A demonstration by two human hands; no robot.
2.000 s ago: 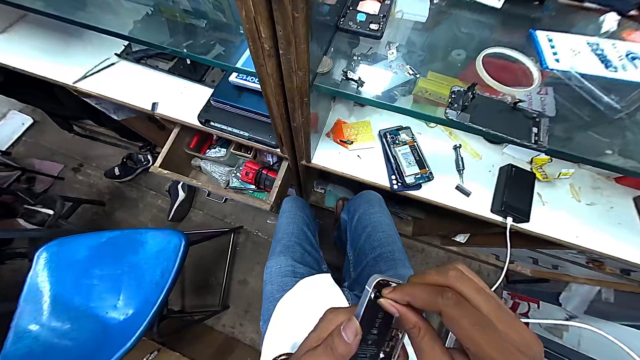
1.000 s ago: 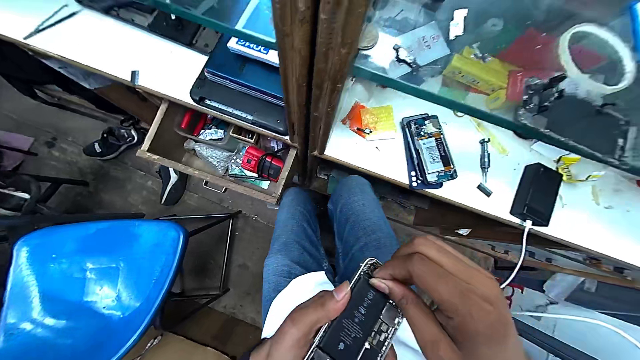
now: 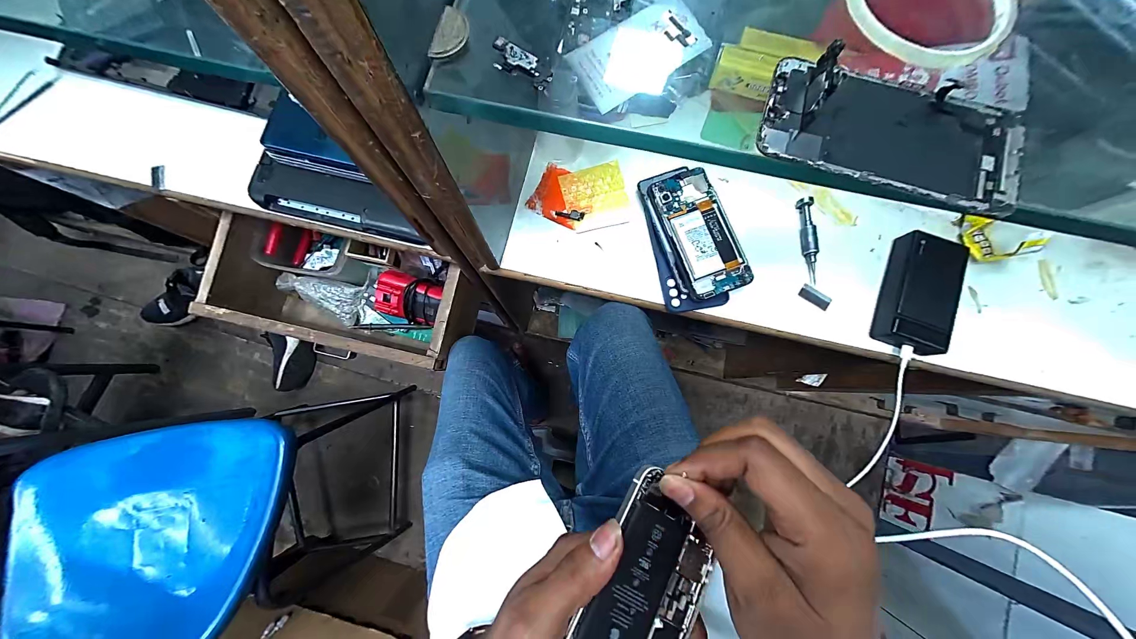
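Note:
My left hand [image 3: 564, 581] grips the lower left side of an opened smartphone body [image 3: 641, 568], whose black battery and bare circuit board face up. The phone is tilted above my lap. At its top corner, the thumb and forefinger of my right hand [image 3: 781, 532] are pinched together; whether a small part is between them cannot be told. On the white bench lies another opened phone [image 3: 701, 235] on a dark blue back cover [image 3: 661, 257]. To its right are a small metal screwdriver [image 3: 807, 235] and a black power adapter [image 3: 920, 288] with a white cable [image 3: 898, 399].
A glass shelf [image 3: 621, 133] above the bench holds a phone display assembly [image 3: 896, 133] and a tape roll [image 3: 932, 55]. An open wooden drawer [image 3: 311, 333] with a red tool [image 3: 406, 297] stands left of my knees. A blue chair [image 3: 142, 532] is at lower left.
The view has shifted and tilted. Both hands stay at the phone, with my right fingertips still at its top end.

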